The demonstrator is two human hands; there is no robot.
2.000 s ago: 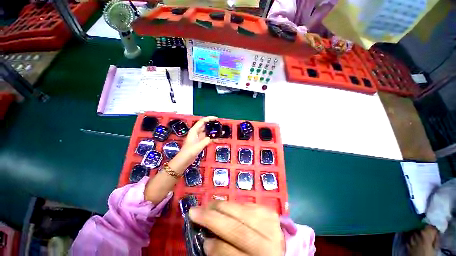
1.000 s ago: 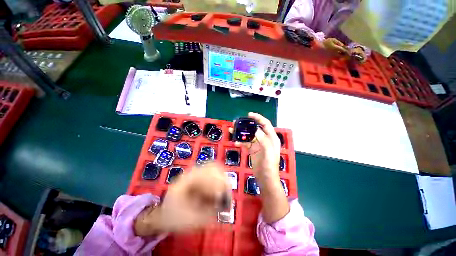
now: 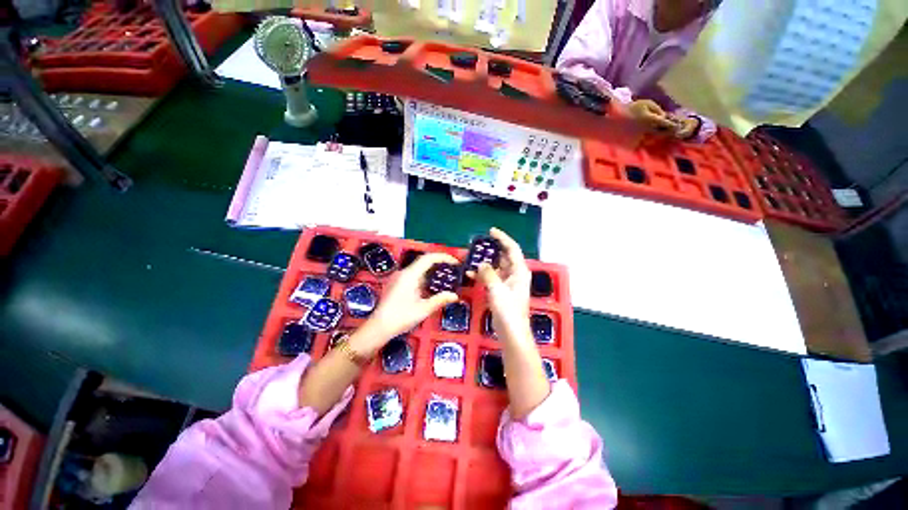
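Observation:
A red watch tray (image 3: 360,476) lies in front of me with smartwatches in many pockets. Some screens show small icons, others are dark or glaring. My left hand (image 3: 409,299), with a bracelet on the wrist, holds a smartwatch (image 3: 443,280) with lit icons above the tray's upper middle. My right hand (image 3: 508,286) holds another smartwatch (image 3: 484,253) with lit icons, just right of and slightly higher than the first. The two watches are close together; whether they touch is unclear. My forearms and hands hide some pockets. The front pockets between my sleeves are empty.
The tester (image 3: 478,151) stands behind the tray, with a raised red tray (image 3: 438,84) above it. Record sheets (image 3: 299,189) with a pen lie left, near a small fan (image 3: 289,62). A white sheet (image 3: 672,269) and clipboard (image 3: 846,408) lie right. A person in pink works behind.
My left hand has moved from the lower tray up beside my right hand and now shows a watch in its fingers. The watch in my right hand now shows several icons.

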